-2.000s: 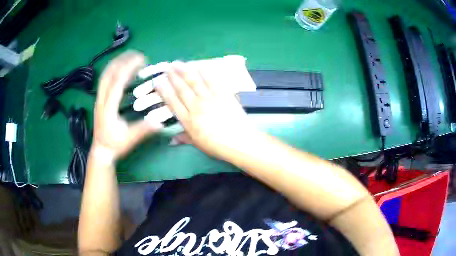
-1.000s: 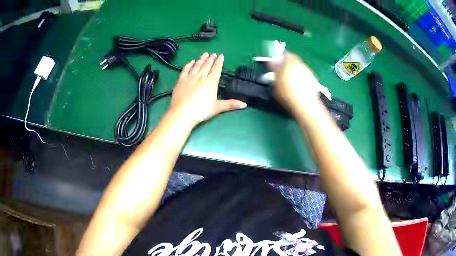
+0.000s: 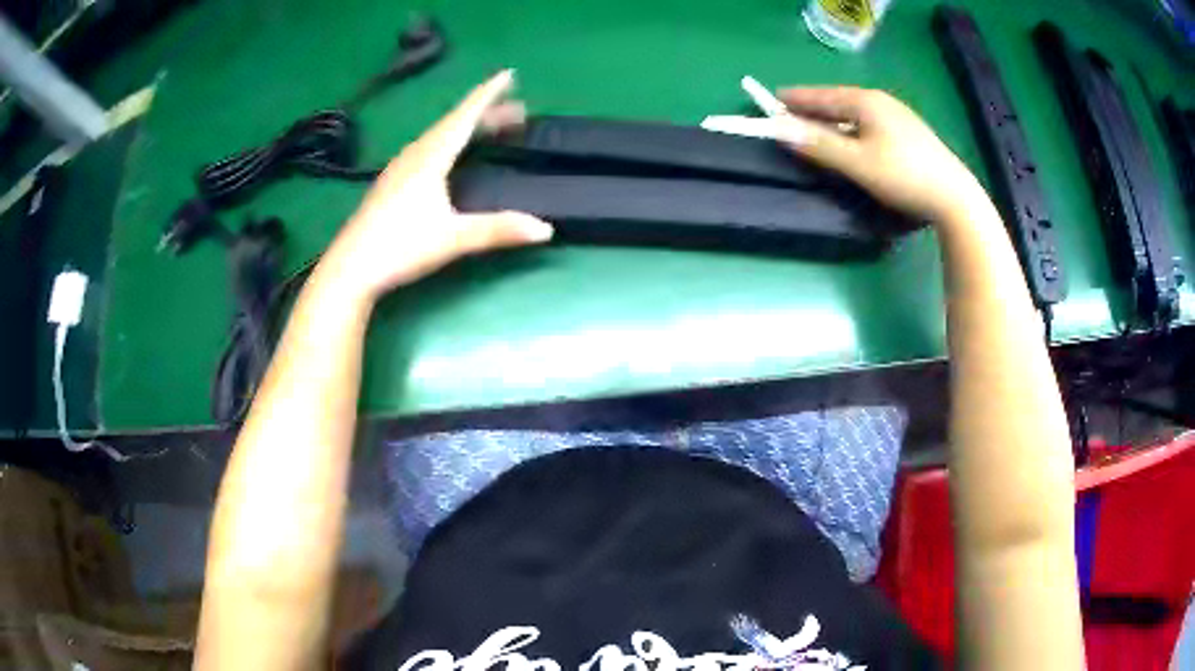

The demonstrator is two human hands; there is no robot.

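Two black power strips (image 3: 668, 210) lie side by side in front of me, plain sides showing. My left hand (image 3: 439, 197) grips their left end, thumb on the near strip and fingers at the far side. My right hand (image 3: 872, 151) is at their right end, with a white glove (image 3: 760, 126) bunched under its fingers; its thumb side is partly hidden. The strips' bundled black cords (image 3: 282, 157) lie to the left, with one plug (image 3: 419, 46) at the back and another nearer the left edge.
More black power strips (image 3: 1003, 144) stand in a row at the right. A bottle with a yellow label (image 3: 843, 19) is cut off by the top edge. A white charger (image 3: 67, 298) lies at the left bench edge. A red bin (image 3: 1140, 524) is at the lower right.
The strips now show plain faces and lie straighter across the view. My right hand has moved from mid-strip to their right end with the glove. The view has shifted.
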